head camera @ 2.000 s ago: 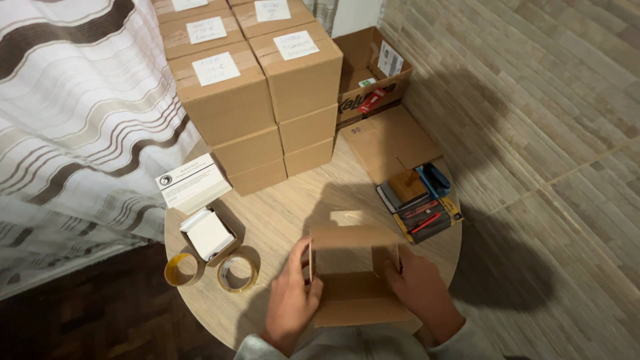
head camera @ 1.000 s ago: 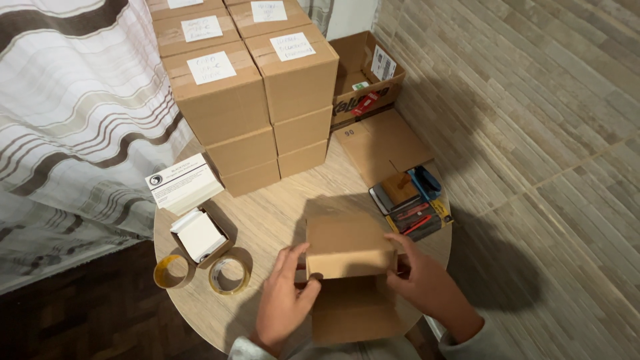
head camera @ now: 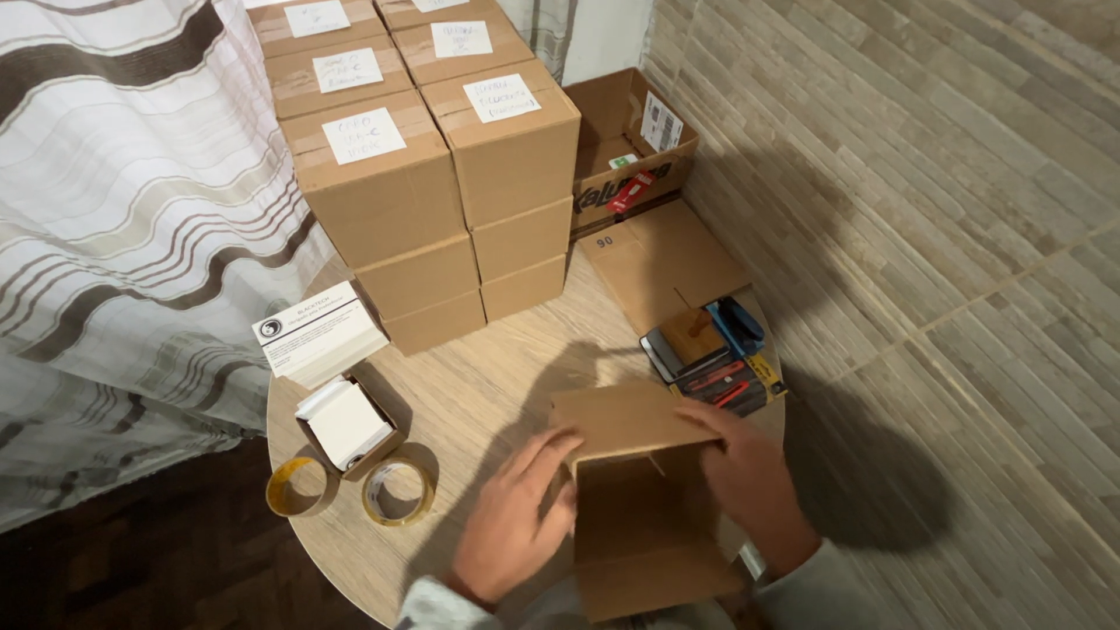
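A cardboard box (head camera: pixel 647 516) with its inside showing stands near the front edge of the round wooden table. My left hand (head camera: pixel 516 516) grips its left side, fingertips at the upper flap's corner. On the opposite side, my right hand (head camera: pixel 748 481) holds the box, with fingers over the flap's right end. Behind the right hand lie a dark notebook or case (head camera: pixel 687 341), a blue item (head camera: pixel 737 325) and a dark packet with red cutters or pens (head camera: pixel 724 385). Two tape rolls, one amber (head camera: pixel 300 487) and one clear (head camera: pixel 398 492), lie left of my hands.
Stacked closed cartons (head camera: pixel 376 210) with paper notes fill the back left. An open carton (head camera: pixel 634 140) and a flat cardboard piece (head camera: pixel 669 258) are at the back right. Printed cards (head camera: pixel 319 332) and a small box of white cards (head camera: pixel 350 424) stand left, near the curtain (head camera: pixel 131 219).
The box has been turned between my hands, so its open inside now faces up towards me. Both hands have shifted their hold along its sides.
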